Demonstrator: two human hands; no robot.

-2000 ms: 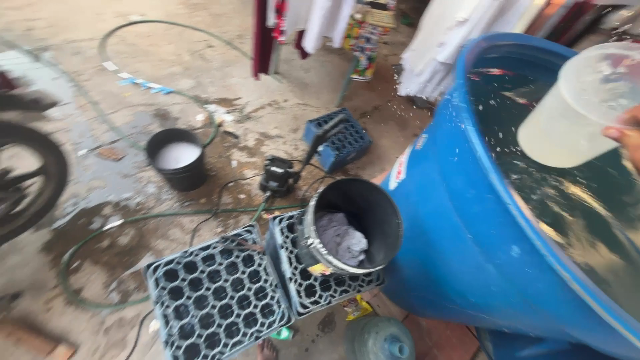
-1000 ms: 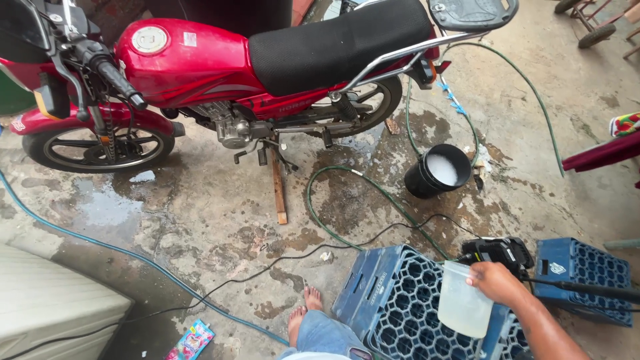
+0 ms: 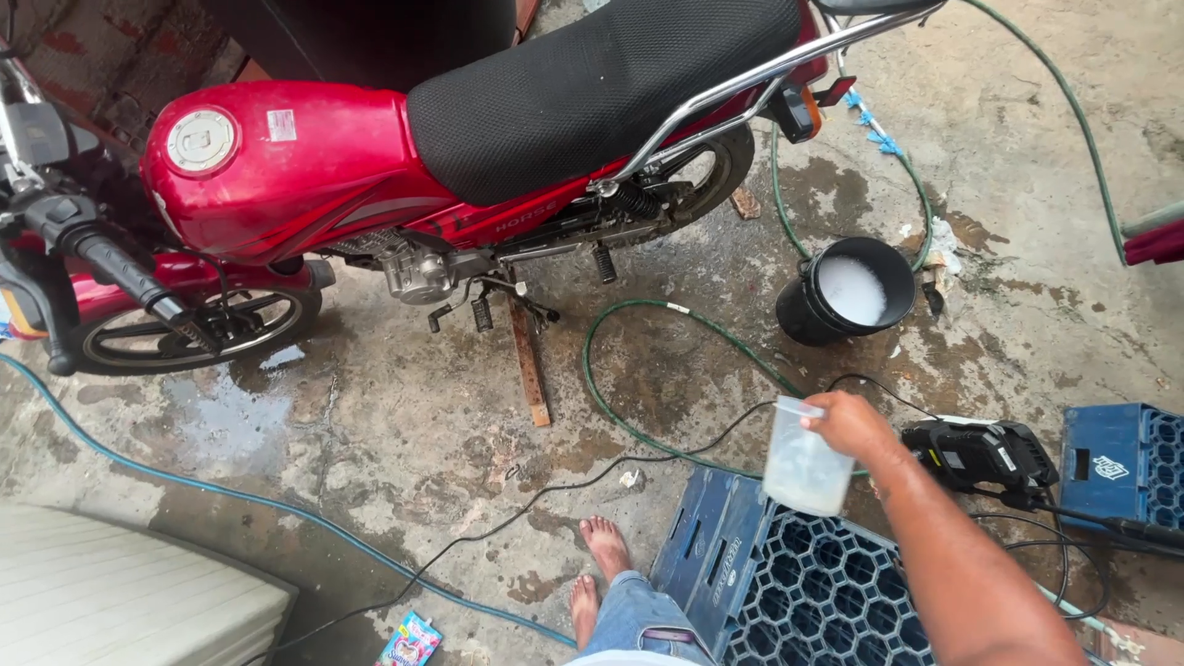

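Observation:
My right hand [image 3: 856, 425] grips the rim of a translucent plastic container [image 3: 807, 462], held above a blue bottle crate [image 3: 823, 592]. Whether it holds liquid, I cannot tell for sure. My left hand is out of view. Beyond the container stands a black bucket [image 3: 846, 291] of foamy, whitish liquid on the concrete floor. A red motorcycle [image 3: 287, 176] with a black seat [image 3: 592, 92] stands across the upper left. A black pressure washer [image 3: 985, 458] lies to the right of my right hand, its cable running over the floor.
A green hose [image 3: 601, 398] loops between motorcycle and crate. A blue hose [image 3: 185, 476] and a black cable [image 3: 518, 513] cross the floor by my bare feet [image 3: 597, 564]. A wooden piece [image 3: 527, 361] lies under the motorcycle. Another blue crate [image 3: 1105, 462] stands right; wet patches mark the concrete.
The view has swung left from the large blue water barrel to the motorcycle. Two seconds ago the container was over that barrel; now my right hand holds it above the crate.

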